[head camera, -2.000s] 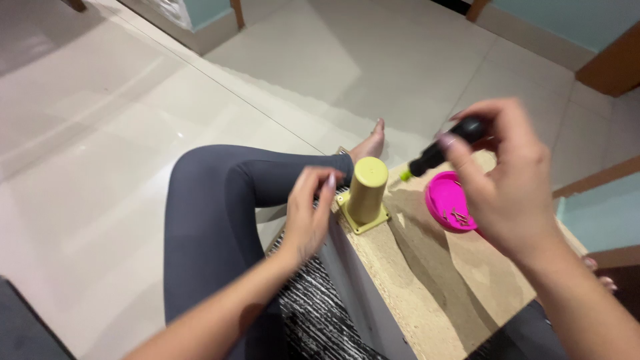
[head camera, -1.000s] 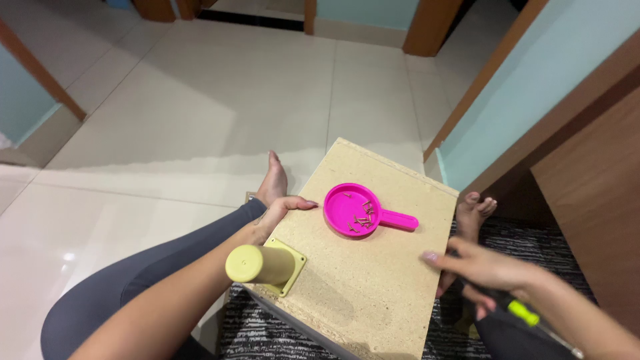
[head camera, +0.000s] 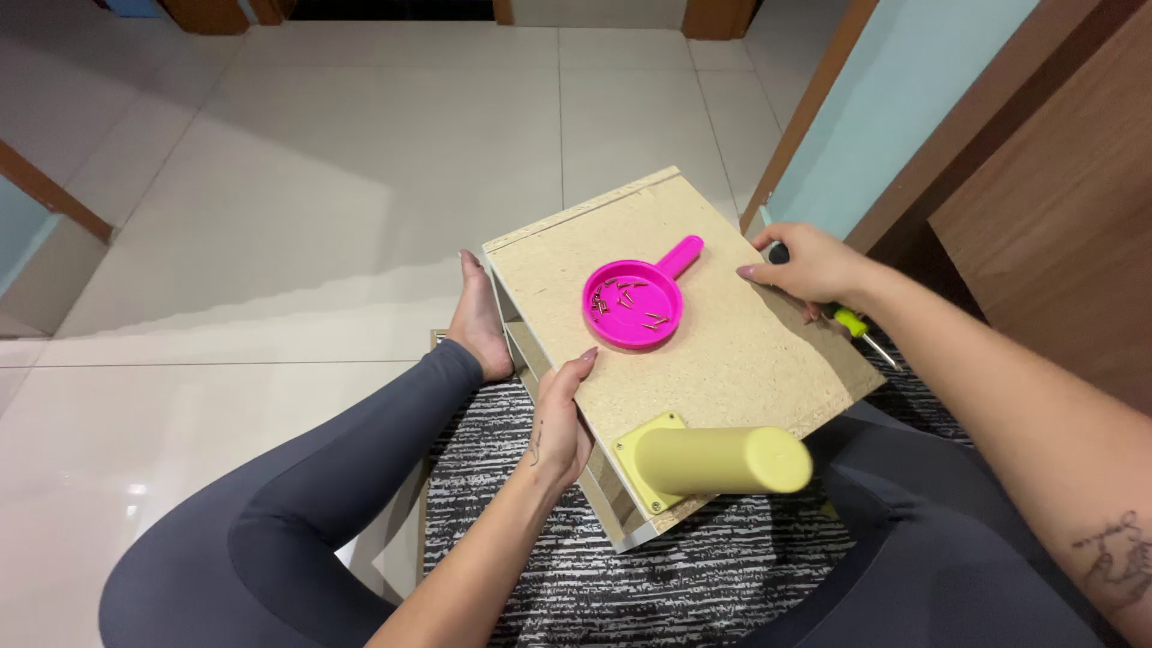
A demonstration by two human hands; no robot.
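Between my legs stands a small cabinet with a particleboard panel (head camera: 720,360) on top. My left hand (head camera: 560,418) grips its left edge, thumb on the panel. At the right edge, my right hand (head camera: 805,265) rests its thumb on the panel and also holds a screwdriver (head camera: 850,322), with a black handle end and lime-green collar; its fingers are partly hidden. A yellow furniture leg (head camera: 711,461) is fixed by its square plate, with screws at the visible corners, to the near corner. On the panel lies a pink pan-shaped dish (head camera: 633,304) holding several screws (head camera: 625,295).
A black-and-white rug (head camera: 576,576) lies under the cabinet, over pale floor tiles (head camera: 360,225). To the right are a wooden door frame and a brown wooden panel (head camera: 1062,198). My bare left foot (head camera: 481,319) is beside the cabinet's left side.
The cabinet has turned, with the yellow leg now at the near side and the dish handle pointing up and right. My right hand has come to the panel's right edge. The view has shifted.
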